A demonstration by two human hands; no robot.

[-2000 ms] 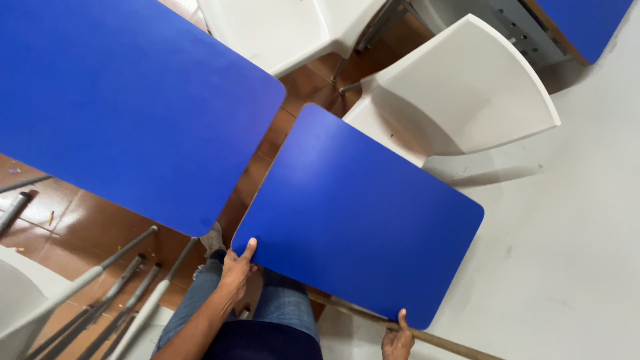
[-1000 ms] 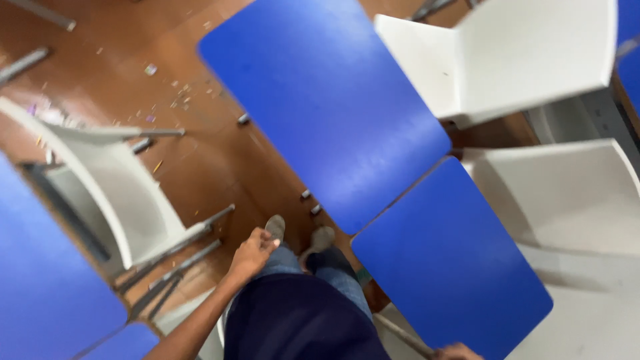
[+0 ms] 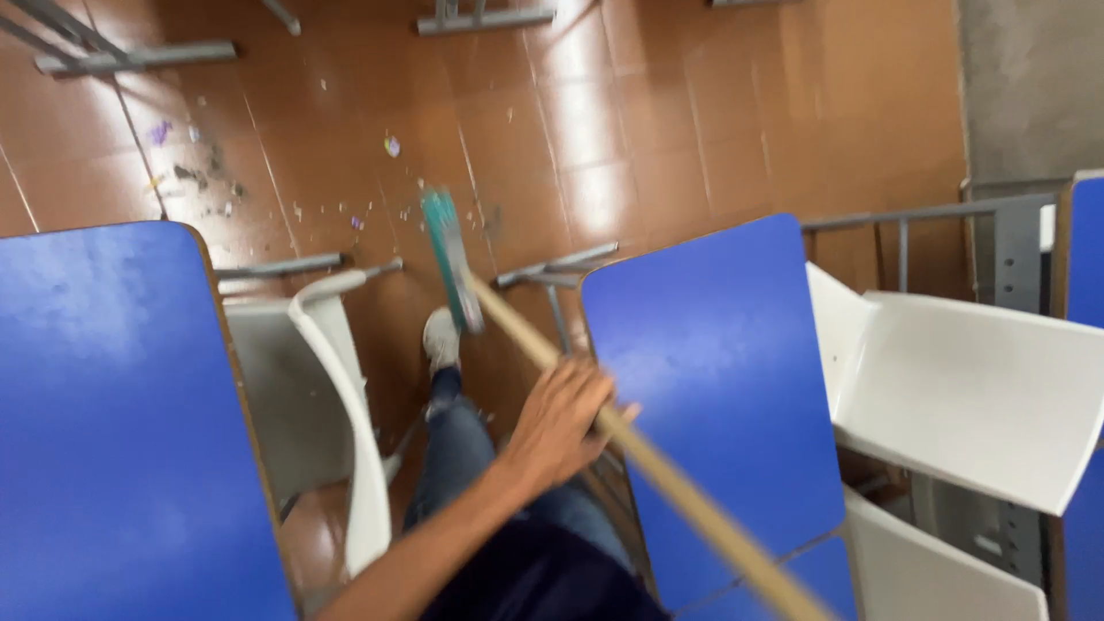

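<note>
My left hand [image 3: 565, 414] is closed around the wooden handle of a broom [image 3: 690, 504], partway along it. The broom's teal head [image 3: 450, 259] is at the far end of the handle, over the tiled floor and just beyond my shoe [image 3: 442, 341]; blur hides whether it touches the tiles. The handle runs down to the lower right and out of view. My right hand is outside the frame. Scraps and bits of litter [image 3: 392, 147] lie scattered on the brown floor tiles ahead of the broom head.
A blue desk [image 3: 95, 414] and a white chair [image 3: 358, 414] flank me on the left. To the right are another blue desk [image 3: 716, 371] and white plastic chairs [image 3: 975, 379]. Metal furniture legs [image 3: 138, 57] rest on the floor at the top.
My hands have left the blue desk they touched two seconds ago. The left hand, off the handle one second ago, now grips it. The broom head has come into view. The view has swung considerably.
</note>
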